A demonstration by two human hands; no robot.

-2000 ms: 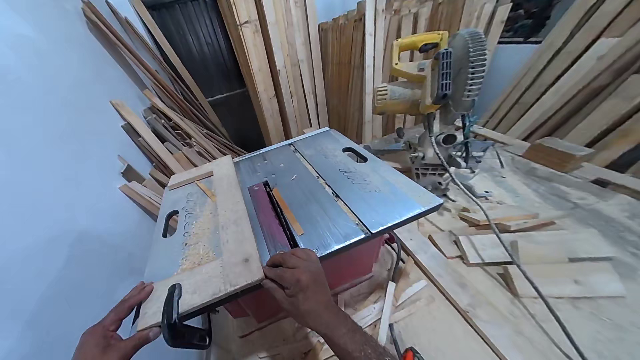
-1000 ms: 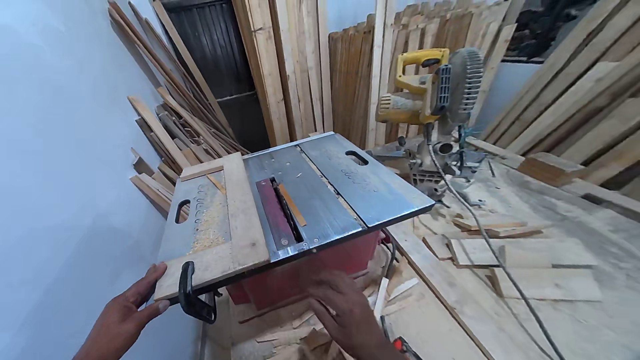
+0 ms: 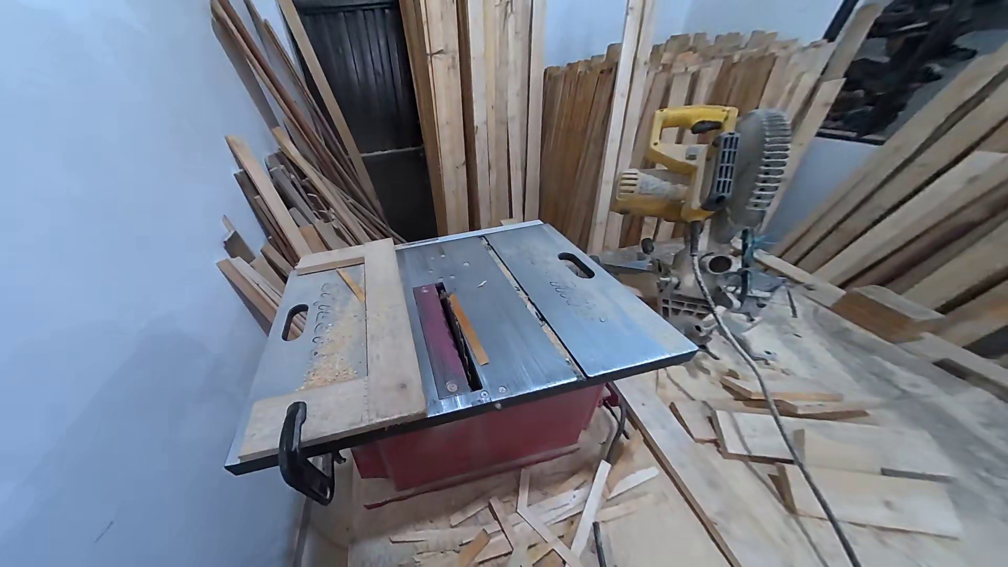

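Note:
Neither of my hands is in view. A table saw (image 3: pixel 630 323) with a metal top and a red body stands in the middle. On the left of its top lies a wooden fence (image 3: pixel 392 346) made of joined boards, with a black clamp (image 3: pixel 295 453) at its near left corner. Right of the fence is the purple-red throat plate (image 3: pixel 439 342) with a dark slot beside it. A thin orange-brown wood strip (image 3: pixel 469 329) lies along the slot. Sawdust (image 3: pixel 331 358) covers part of the top left of the fence's long board.
A yellow miter saw (image 3: pixel 677 169) stands at the back right, its grey cable (image 3: pixel 756 378) running forward. Board offcuts (image 3: pixel 866 496) lie on the right, thin scraps (image 3: pixel 528 524) in front of the red body. Planks (image 3: pixel 496 110) lean against the walls.
Both hands have left the view; earlier the left was at the clamped corner and the right at the table's front edge, then just in front of it.

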